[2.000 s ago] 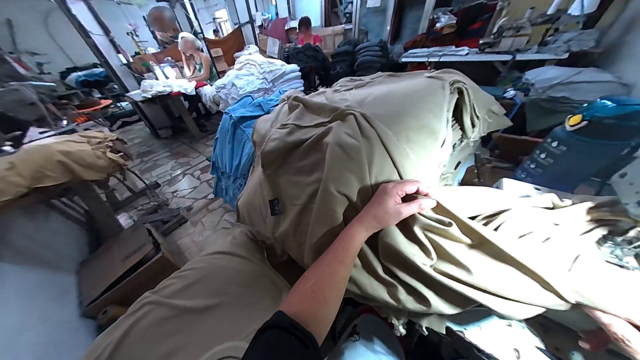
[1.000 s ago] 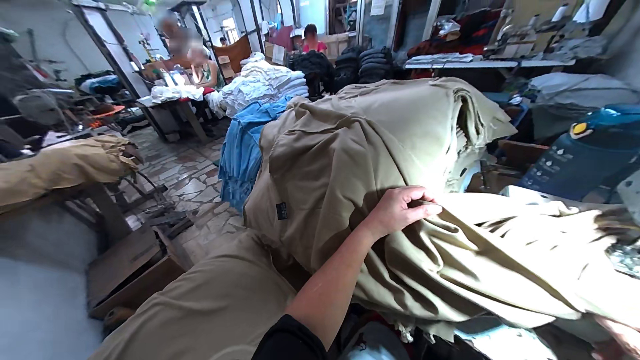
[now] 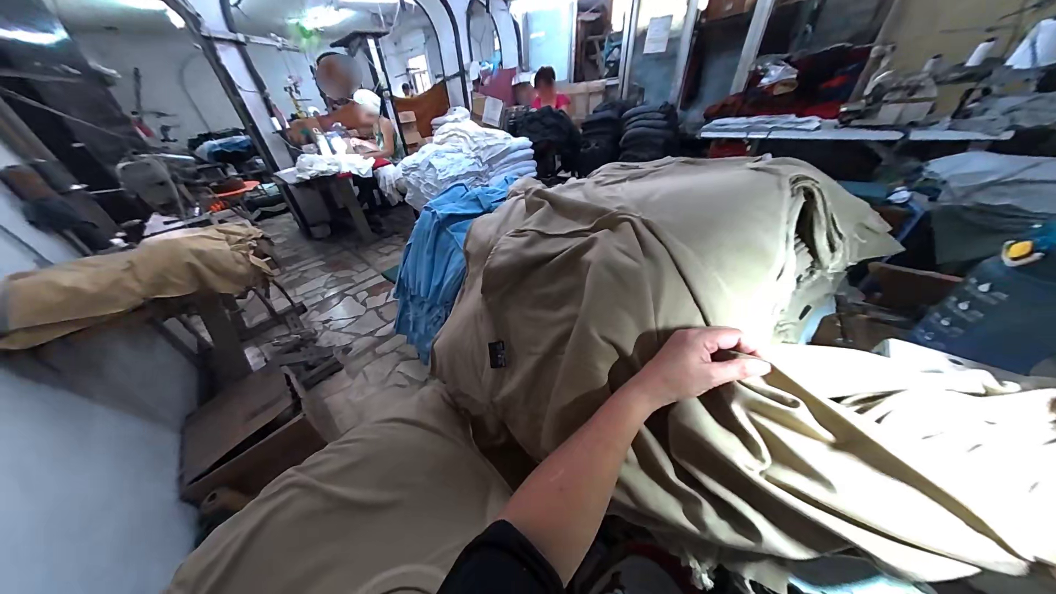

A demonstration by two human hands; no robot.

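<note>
My left hand point(image 3: 701, 363) pinches a fold of khaki fabric point(image 3: 825, 445) between thumb and fingers, at the right side of a large draped pile. The pile of khaki cloth point(image 3: 685, 223) rises just beyond the hand, with layered folds at its right end. A small dark label point(image 3: 497, 355) sits on the front of the cloth. From my hand the fabric stretches right into bright light. More khaki cloth point(image 3: 363, 495) lies across the lower left. My right hand is out of view.
Blue garments point(image 3: 441, 247) and a white garment stack point(image 3: 470, 153) stand beyond the pile. A cardboard box point(image 3: 256, 437) is on the tiled floor at left, below a bench with tan cloth point(image 3: 140, 272). A blue container point(image 3: 990, 305) stands at right. People sit in the back.
My right hand, partly visible at the lower right edge before, has gone out of view. My left hand keeps its hold on the fabric, nearly in place.
</note>
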